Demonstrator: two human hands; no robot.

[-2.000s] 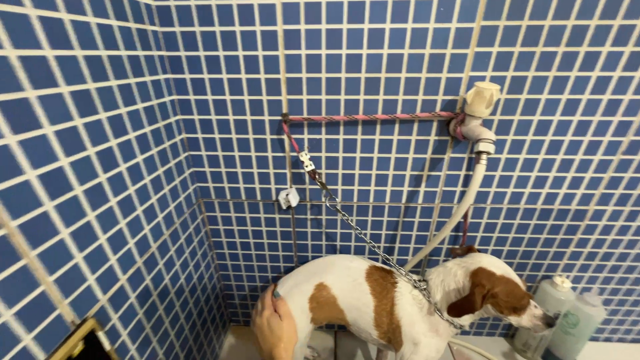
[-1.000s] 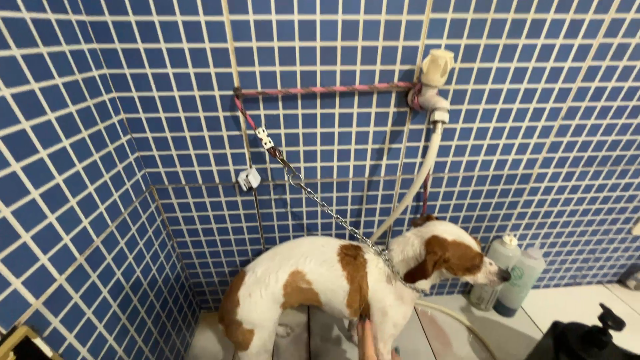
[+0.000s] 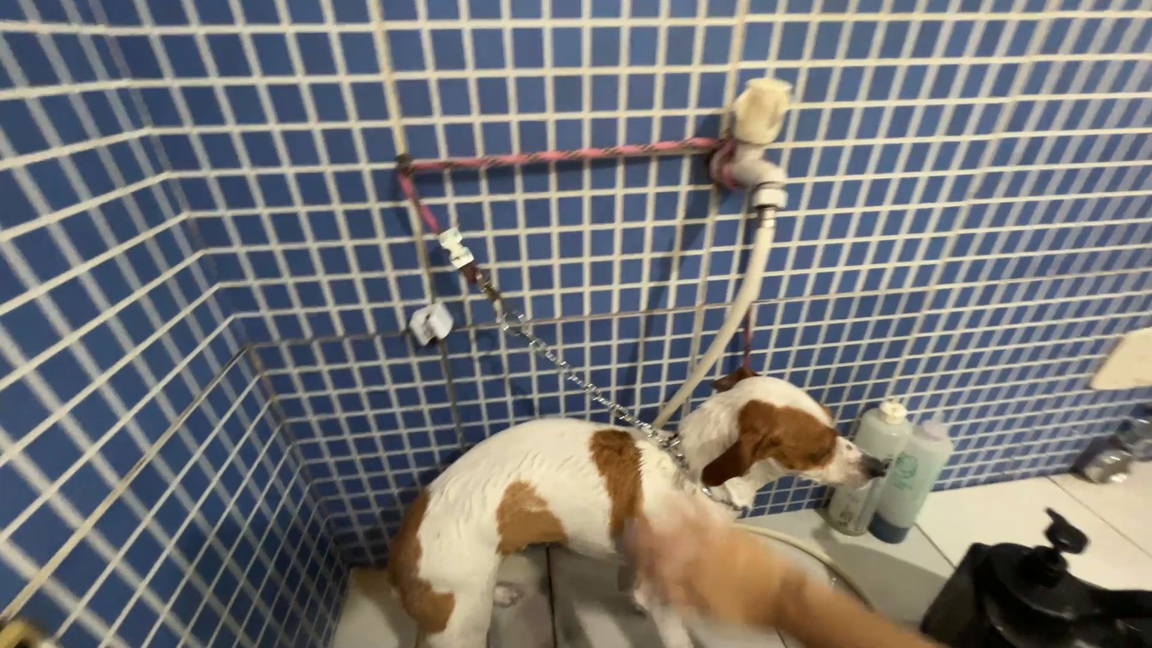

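A wet white and brown dog point(image 3: 558, 477) stands side-on by the wall, its head turned right and its nose at a shampoo bottle point(image 3: 873, 450). Round its neck is a chain collar, and a metal chain point(image 3: 576, 378) rises from it to a pink cord point(image 3: 558, 157) that runs to the tap point(image 3: 756, 135). From the lower right my right hand point(image 3: 684, 558) reaches in front of the dog's shoulder and foreleg, strongly blurred; its fingers cannot be made out, nor whether it touches the coat. My left hand is out of view.
Beside the first bottle stands a second, pale green bottle point(image 3: 913, 477). A cream hose point(image 3: 738, 306) hangs from the tap behind the dog and curves over the tiled ledge point(image 3: 990, 513). A black pump bottle point(image 3: 1017, 585) is at the lower right. Blue tiled walls meet at the left.
Two seconds ago a hand lay on the dog's rump; one second ago a hand was low at its chest. Now my right hand is before the shoulder. The view has shifted, bringing in the black pump bottle.
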